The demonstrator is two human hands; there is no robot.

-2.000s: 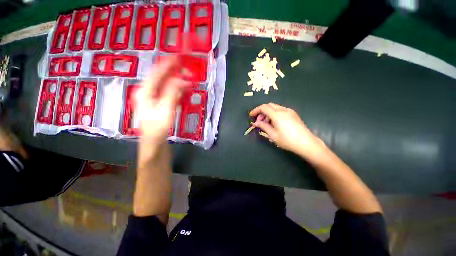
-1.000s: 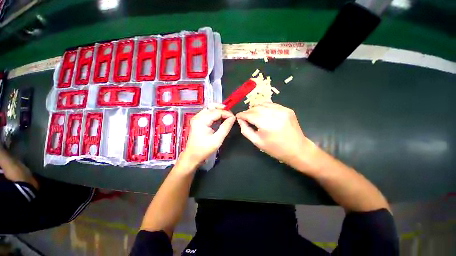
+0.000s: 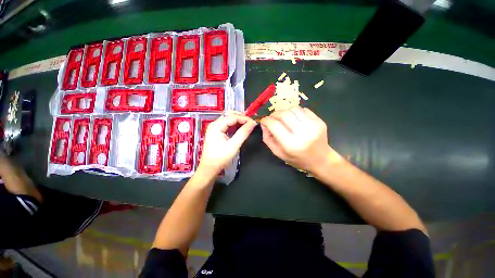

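My left hand (image 3: pixel 224 140) holds a red plastic frame (image 3: pixel 261 100) near the tray's right edge. The frame is seen nearly edge-on and slants up to the right; its lower end is hidden in my fingers. My right hand (image 3: pixel 297 136) is at that lower end, fingertips pinched together and close to my left fingertips. Whether it grips a strip is hidden. A heap of small pale strips (image 3: pixel 287 94) lies just beyond my right hand. The translucent tray (image 3: pixel 126 142) on the left holds several red frames (image 3: pixel 152 145) in three rows, with one bare pocket in the near row.
A black block (image 3: pixel 381 38) stands at the upper right over the white edge strip (image 3: pixel 293 51). A few loose strips lie around the heap and below my right hand. Another person's arm (image 3: pixel 19 179) is at the left edge, near a dark holder (image 3: pixel 27 113).
Two seconds ago my left hand was blurred over the tray; it now holds a frame beside the heap. My right hand has moved left to meet it. Since one second ago both hands have barely moved.
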